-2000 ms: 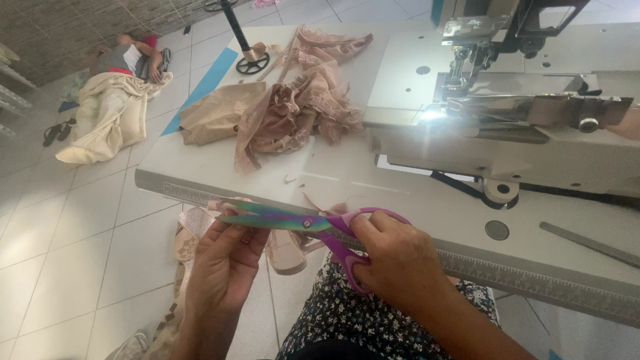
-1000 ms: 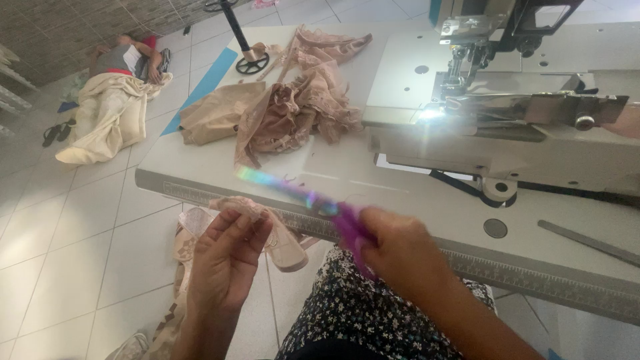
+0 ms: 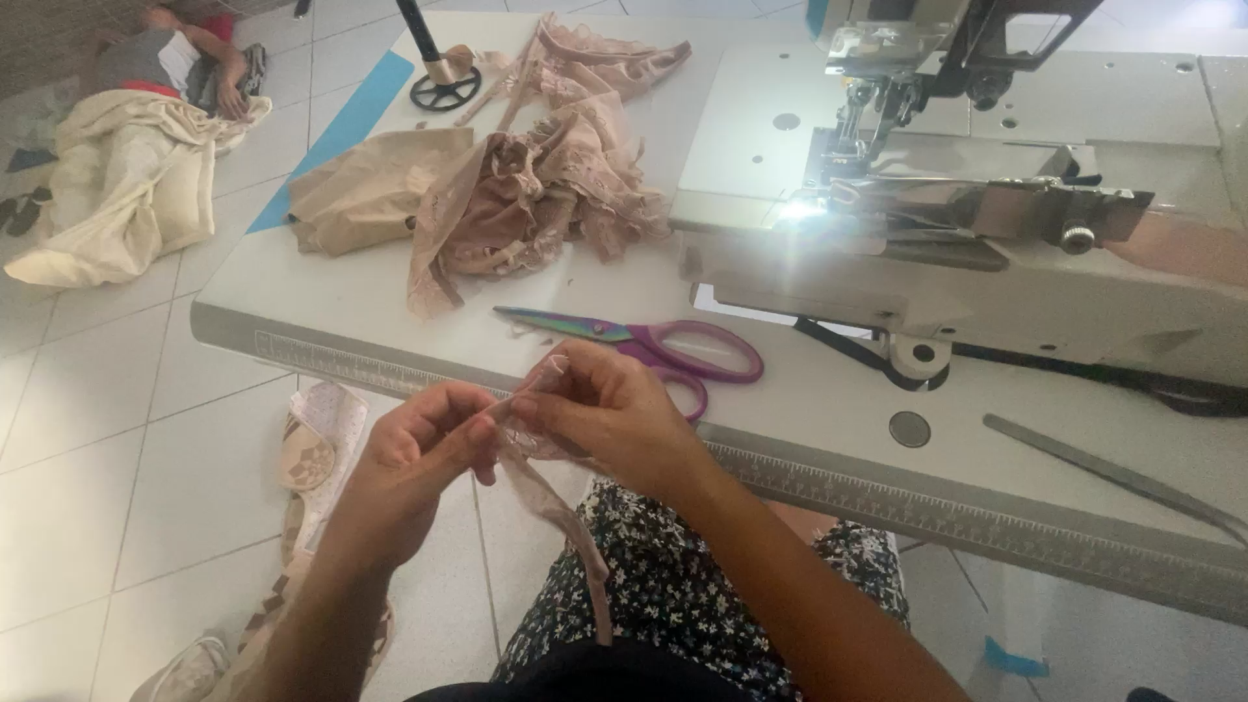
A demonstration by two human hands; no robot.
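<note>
My left hand (image 3: 414, 463) pinches a narrow strip of pinkish-beige fabric (image 3: 556, 507) between thumb and fingers, just off the table's front edge. Close against it, my right hand (image 3: 600, 414) grips the same strip, whose tail hangs down over my floral-patterned clothing. Scissors with purple handles and iridescent blades (image 3: 634, 336) lie on the table right behind my right hand, touched by neither blade nor handle grip that I can make out. Farther back sits a crumpled heap of pink lace fabric (image 3: 546, 185), beside a folded beige cloth piece (image 3: 375, 180).
An industrial sewing machine (image 3: 975, 205), its lamp lit, takes up the right. A metal strip (image 3: 1102, 468) lies at the right front. A thread stand base (image 3: 446, 88) stands at the back. Measuring marks run along the table edge (image 3: 370, 366). On the floor, left, a person (image 3: 161, 63) is near cream cloth (image 3: 136, 175).
The purple scissors, held in my right hand before, now rest on the table. My right hand has moved left to the fabric beside my left hand and taken hold of it.
</note>
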